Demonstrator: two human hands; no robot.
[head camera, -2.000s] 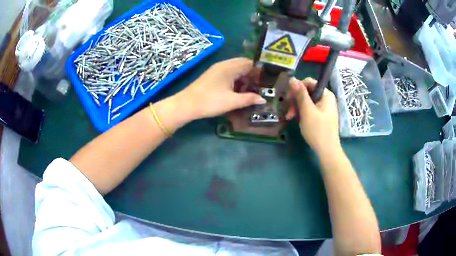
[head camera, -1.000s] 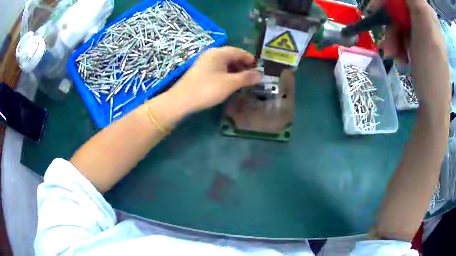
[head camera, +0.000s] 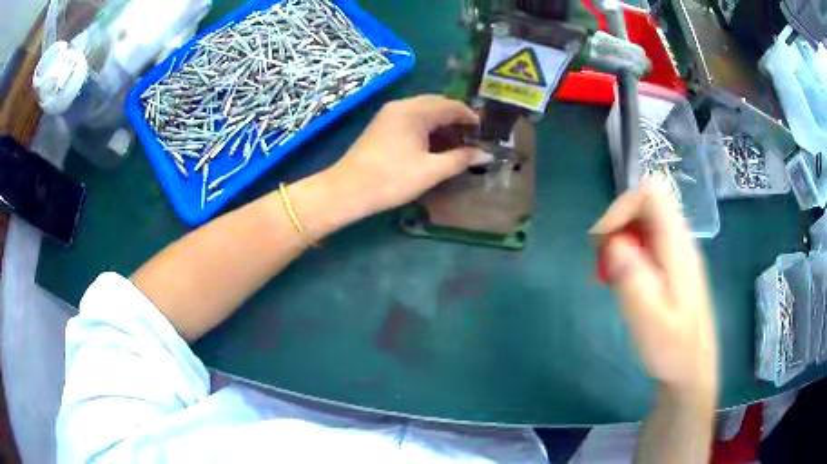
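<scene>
The green hand press (head camera: 521, 77) stands at centre, with a warning label on its head. My left hand (head camera: 413, 149) is at the press, thumb and fingers closed around a small fixture block (head camera: 499, 152) under the ram; the fingertips partly hide it. My right hand (head camera: 657, 272) is on the red knob (head camera: 618, 254) of the press lever (head camera: 627, 127), which points down toward me. This hand is slightly blurred. The worn brown base plate (head camera: 476, 199) shows below the block.
A blue tray (head camera: 186, 195) heaped with slim metal parts lies left. Clear boxes (head camera: 705, 204) of thin pins stand right, more by the right table edge (head camera: 771, 362). A red tray (head camera: 657, 54) is behind the press. A phone (head camera: 41, 190) and clear jar (head camera: 63, 82) are left.
My right hand went from beside the block up to the raised lever knob, then pulled it down toward me. My left hand stayed at the block. The second block on the base no longer shows separately.
</scene>
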